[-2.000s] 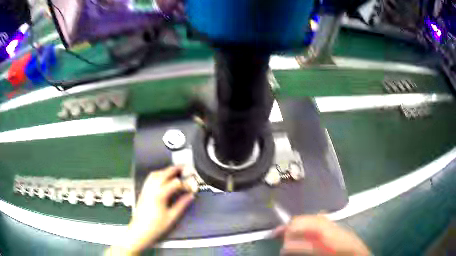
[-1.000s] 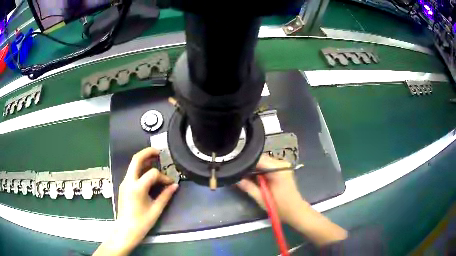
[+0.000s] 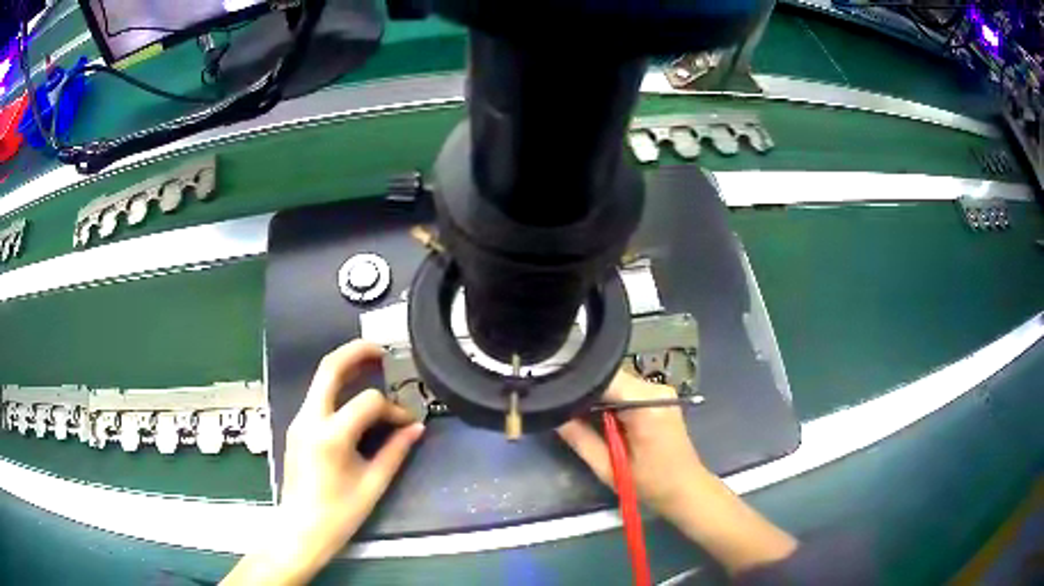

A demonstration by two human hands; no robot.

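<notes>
A silver-grey workpiece strip [image 3: 671, 339] lies crosswise on the dark base plate [image 3: 515, 481]; its middle is hidden by the ring light [image 3: 429, 343] of the microscope. My left hand [image 3: 343, 429] is at the strip's left end, fingertips on or right beside it. My right hand [image 3: 641, 435] is below the ring light at the strip's right part. It holds a brush with a red handle [image 3: 625, 492] pointing down and a thin dark rod [image 3: 658, 403] lying crosswise. The brush tip is hidden under the ring light.
Scalloped strips [image 3: 178, 420] lie on the green surface at left. Another strip [image 3: 149, 203] lies further back left, one [image 3: 701, 135] behind the base at right, small ones [image 3: 985, 214] far right. A monitor [image 3: 172, 23] and black cables [image 3: 195, 128] stand at upper left.
My right hand has moved from the base's front edge to beside the ring light. The strips behind the base have moved left. My left hand stays at the workpiece's left end.
</notes>
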